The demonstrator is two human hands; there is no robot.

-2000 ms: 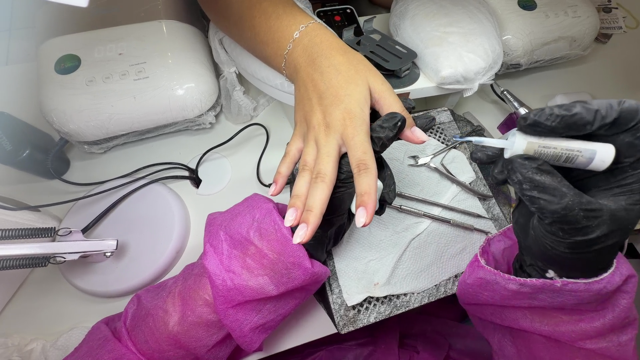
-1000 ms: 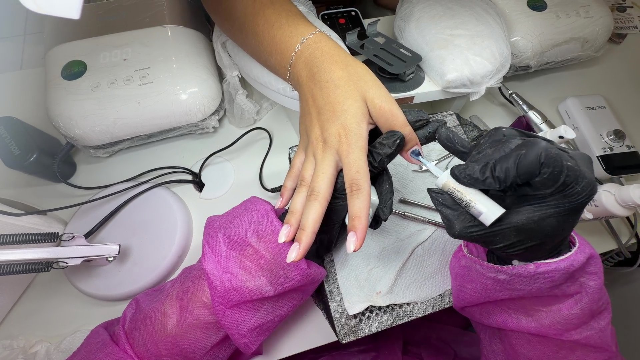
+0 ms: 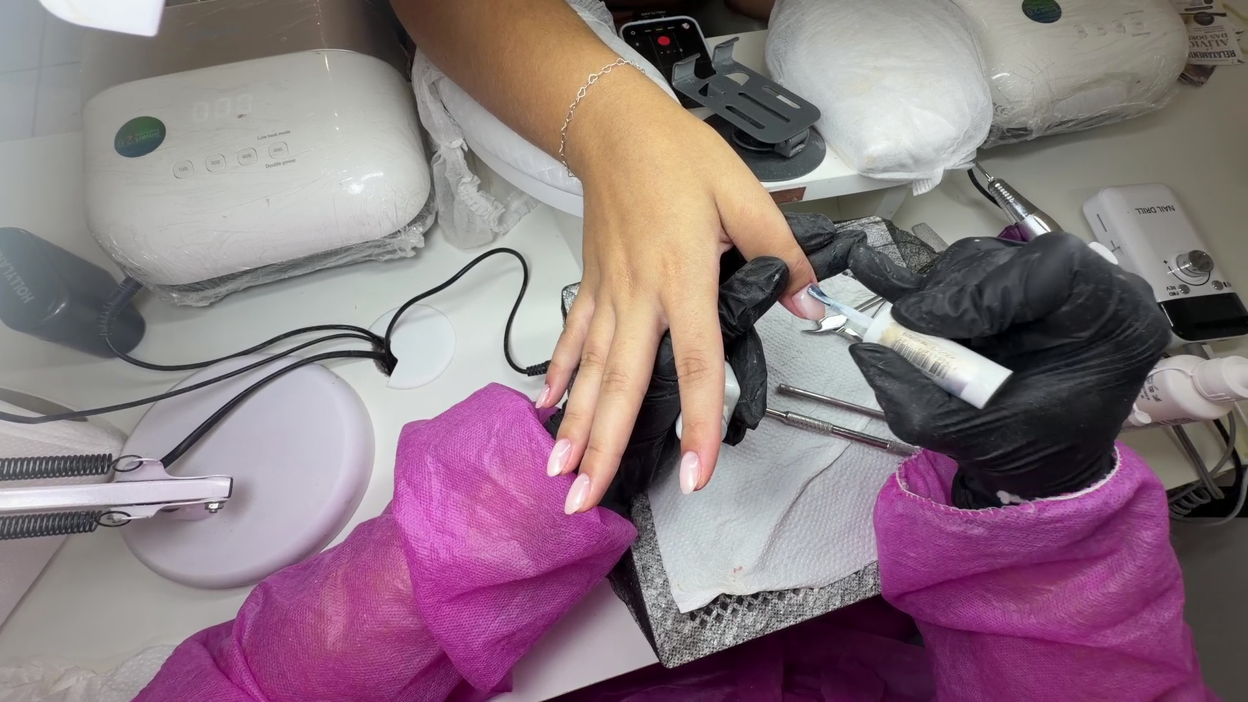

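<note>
My right hand (image 3: 1024, 341), in a black glove, grips the white cap of a nail polish brush (image 3: 938, 361); its bristles touch the thumbnail of another person's hand (image 3: 663, 253). That hand lies palm down with pale pink nails and a thin chain bracelet at the wrist. Under it, my gloved left hand (image 3: 741, 361) supports the thumb and fingers, with a small white bottle (image 3: 729, 395) partly hidden in its grasp. Below lie a white paper towel (image 3: 770, 507), metal manicure tools (image 3: 834, 426) and cuticle nippers (image 3: 834, 324), partly covered by my right hand.
A wrapped nail lamp (image 3: 258, 214) stands at the upper left, above a round lamp base (image 3: 253, 468) and black cables. A phone (image 3: 668, 49), a grey holder (image 3: 756, 102) and a covered cushion (image 3: 877, 88) are behind. At right stand a nail drill unit (image 3: 1170, 253) and a white bottle (image 3: 1185, 390).
My right hand has moved left with the brush, from apart from the other person's thumb to its nail. The bristles remain at that nail since the one-second-old frame.
</note>
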